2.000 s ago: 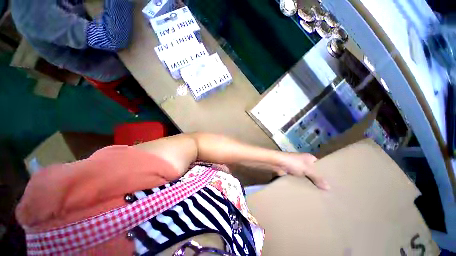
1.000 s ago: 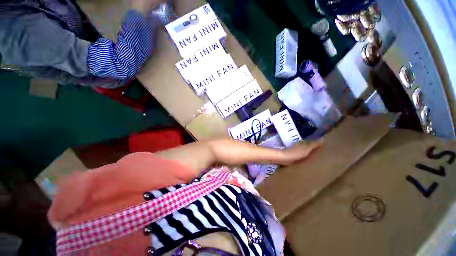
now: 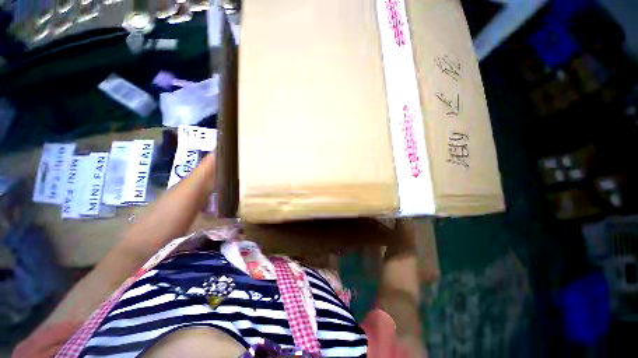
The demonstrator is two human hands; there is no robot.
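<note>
A large brown shipping carton fills the upper middle, with white-and-pink tape down its face and handwriting beside it. It is raised over the floor in front of my chest. My left hand is at its left side, fingers hidden behind the carton wall. My right hand is in shadow under its near right edge, mostly hidden. Both arms reach to the carton and hold it.
White MINI FAN retail boxes lie in an overlapping row on the bench at left. Beyond are a single box, a clear bag and metallic round parts. A blue container stands at far right.
The view has turned right. The carton has gone from open flaps marked 517 to its taped face showing, raised before me. My right arm has come into view. The neighbouring worker is mostly out of view.
</note>
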